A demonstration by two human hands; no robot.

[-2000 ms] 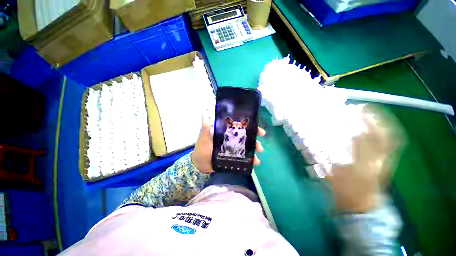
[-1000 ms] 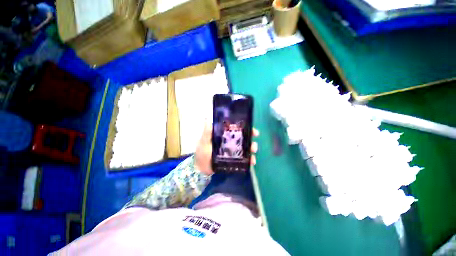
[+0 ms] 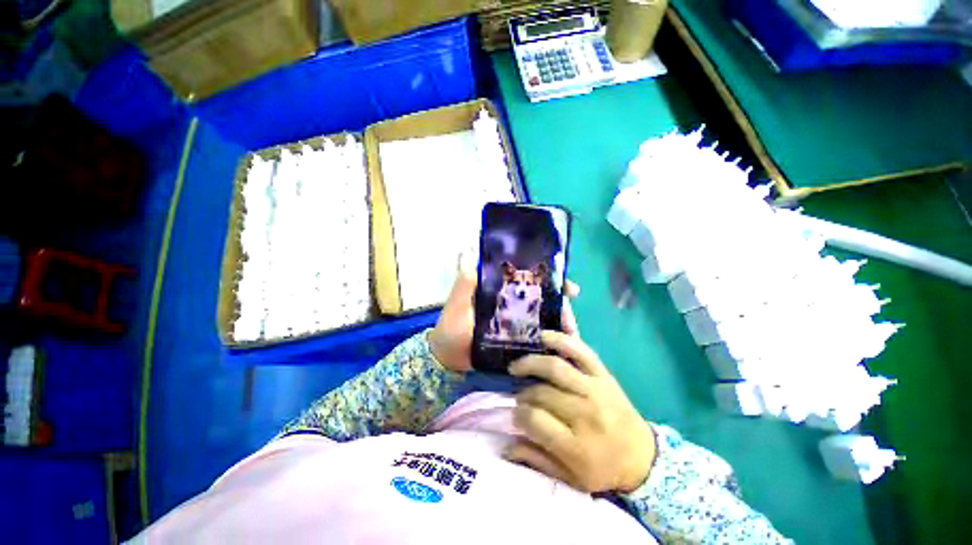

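Observation:
A dark smartphone [image 3: 521, 282] with a dog picture on its screen is upright in front of my chest. My left hand [image 3: 458, 323] holds it from behind and the left side, with fingertips showing at its right edge. My right hand [image 3: 581, 420] is at the phone's lower right, with fingers bent and fingertips over its lower edge; whether they touch the screen is unclear. A heap of white pronged adapters [image 3: 762, 298] lies on the green bench to the right, prongs pointing right. One separate white adapter [image 3: 856, 457] sits at the heap's near end.
Two carton trays stand at left, one with white parts in rows [image 3: 304, 245], one with a white sheet [image 3: 442, 202]. Blue crates [image 3: 352, 91] and cartons are behind. A calculator [image 3: 562, 62], pen holder [image 3: 634, 27], raised board [image 3: 842, 128], guide bar [image 3: 895, 250] and red stool [image 3: 75, 290] show.
My right hand has come in from the right to the phone's lower edge. The separate adapter now shows at the heap's near end. The phone sits slightly further right in view.

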